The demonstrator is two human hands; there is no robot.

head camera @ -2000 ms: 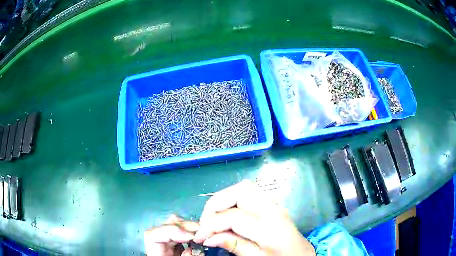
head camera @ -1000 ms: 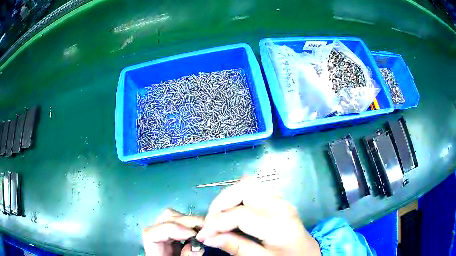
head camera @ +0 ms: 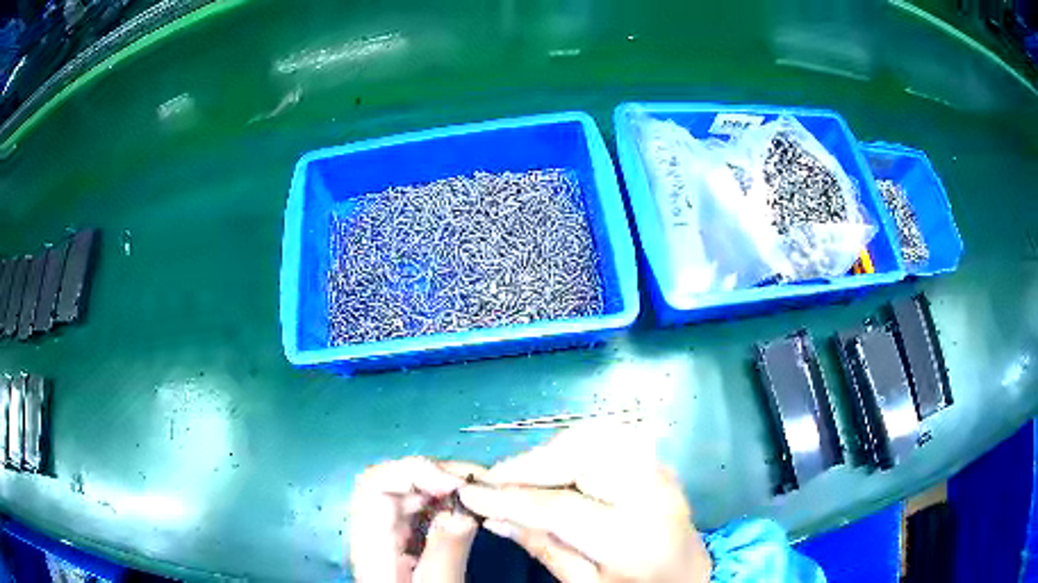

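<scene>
My left hand (head camera: pixel 412 518) and my right hand (head camera: pixel 592 501) meet at the lower centre, fingertips together. Between them they hold a black housing (head camera: pixel 501 560), mostly hidden by the fingers and cut off by the lower edge. The right fingertips pinch at its upper end; any small part there is too small to tell. A long slim silver tool (head camera: pixel 529 423) lies on the bench just beyond the right hand. The large blue parts bin (head camera: pixel 467 349) beyond the hands holds many loose silver metal pins (head camera: pixel 467 256).
A medium blue bin (head camera: pixel 774 303) holds an opened clear bag (head camera: pixel 711 216) of small fittings. A smaller blue bin (head camera: pixel 942 233) stands right of it. Black housings lie at right (head camera: pixel 802 399) and in rows at left (head camera: pixel 51 285). A blue carton (head camera: pixel 990 501) is at lower right.
Both hands have risen slightly in view and the left fingers have shifted around the housing's end. The bins and bench items have shifted slightly in the picture with the camera.
</scene>
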